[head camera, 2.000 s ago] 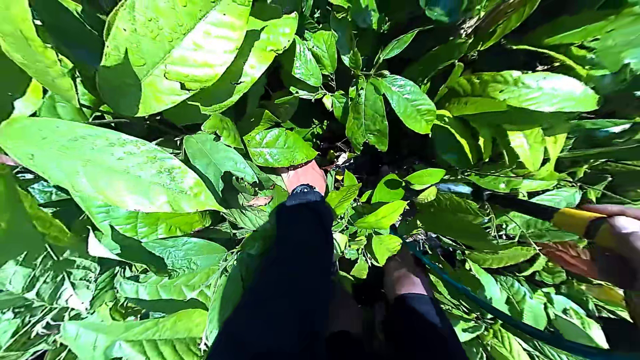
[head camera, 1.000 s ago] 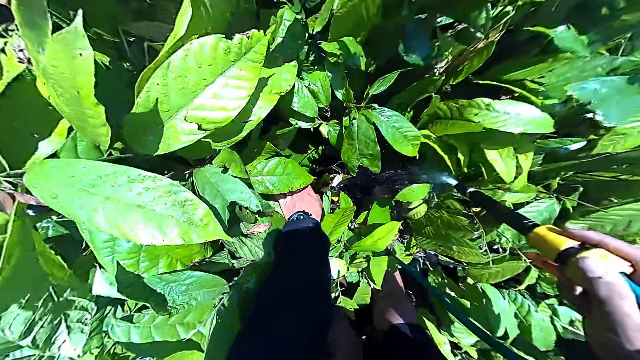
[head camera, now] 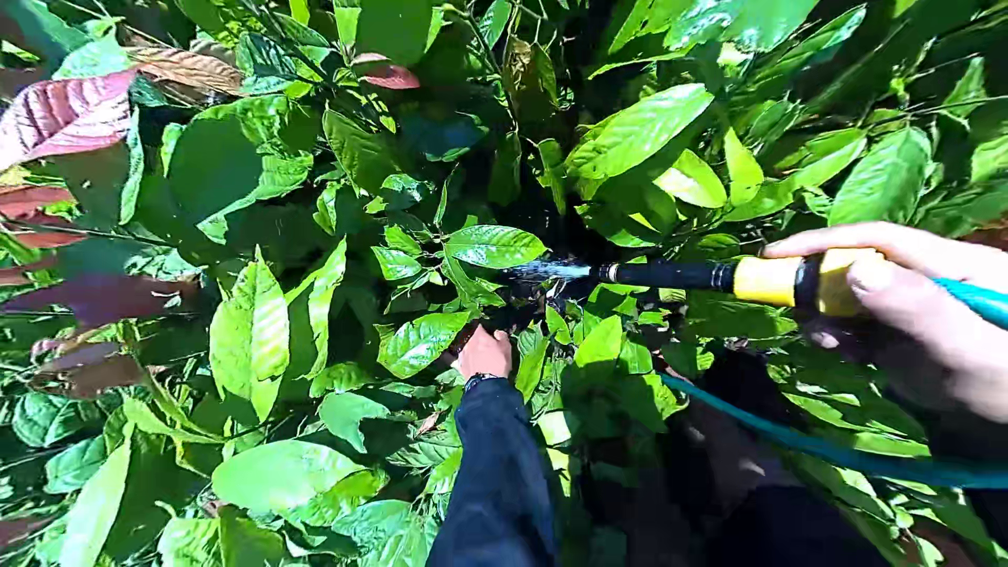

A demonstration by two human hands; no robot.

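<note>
My right hand is closed around the yellow and black hose nozzle, its barrel pointing left. Water spray leaves the tip toward a small leafy plant. Behind the hand a teal hose loops down and to the left. My left hand, below the spray, reaches in among the leaves at the plant's base; its fingertips are hidden, so what it touches cannot be made out. A dark sleeve covers that arm.
Broad green leaves crowd around both hands. Reddish leaves hang at the upper left. A bare foot or leg shows dimly in shadow below the nozzle, beside dark clothing.
My right hand has come in from the right edge with the nozzle, which now lies nearly level. Water spray, not plain two seconds ago, shows at its tip. The view has shifted.
</note>
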